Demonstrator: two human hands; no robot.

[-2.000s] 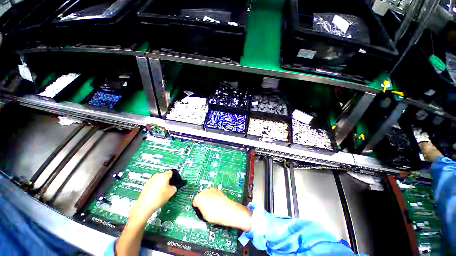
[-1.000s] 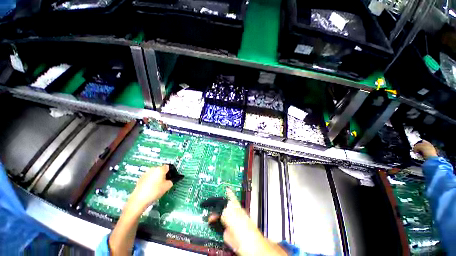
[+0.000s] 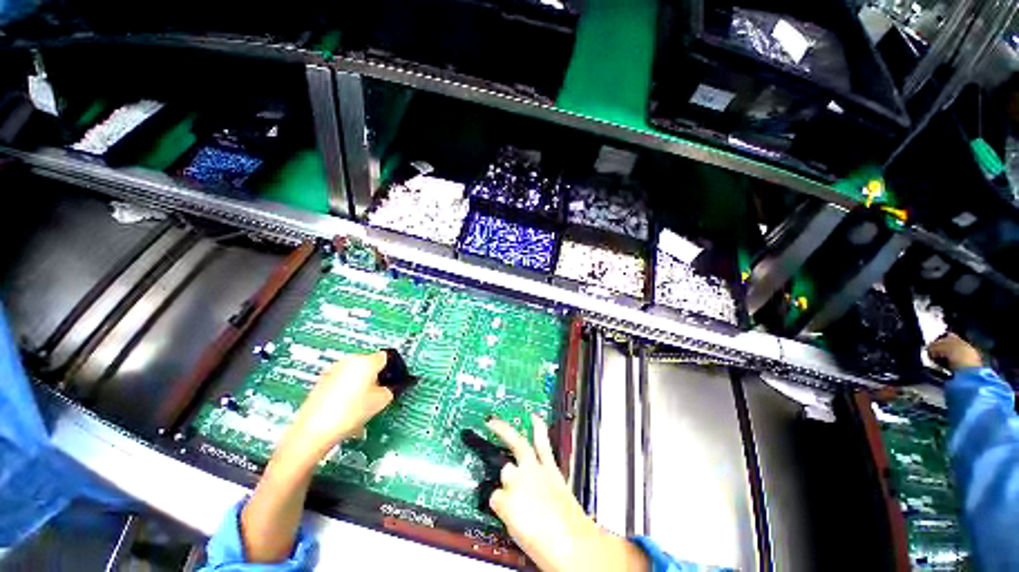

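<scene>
A large green circuit board [image 3: 447,335] lies in a dark carrier with reddish-brown side bars [image 3: 240,324]. My left hand [image 3: 349,397] is over the board's middle, its black-covered fingertips together and pointing down at the board; whether they hold a part is hidden. My right hand [image 3: 531,480] is over the board's lower right, black covers on thumb and index finger, the other fingers spread. Its black-covered fingertips touch or nearly touch the board; I cannot tell if a small part is between them.
Bins of white [image 3: 422,208], blue [image 3: 508,240], dark [image 3: 516,182] and grey-white parts [image 3: 607,209] stand on the shelf behind the board. Black totes [image 3: 782,117] sit above. At right, another person's hand [image 3: 953,352] reaches toward a bin, beside a second board [image 3: 918,480].
My right hand has moved from the board's middle toward its lower right, and its fingers have spread. My left hand has stayed near the middle. The view has shifted slightly.
</scene>
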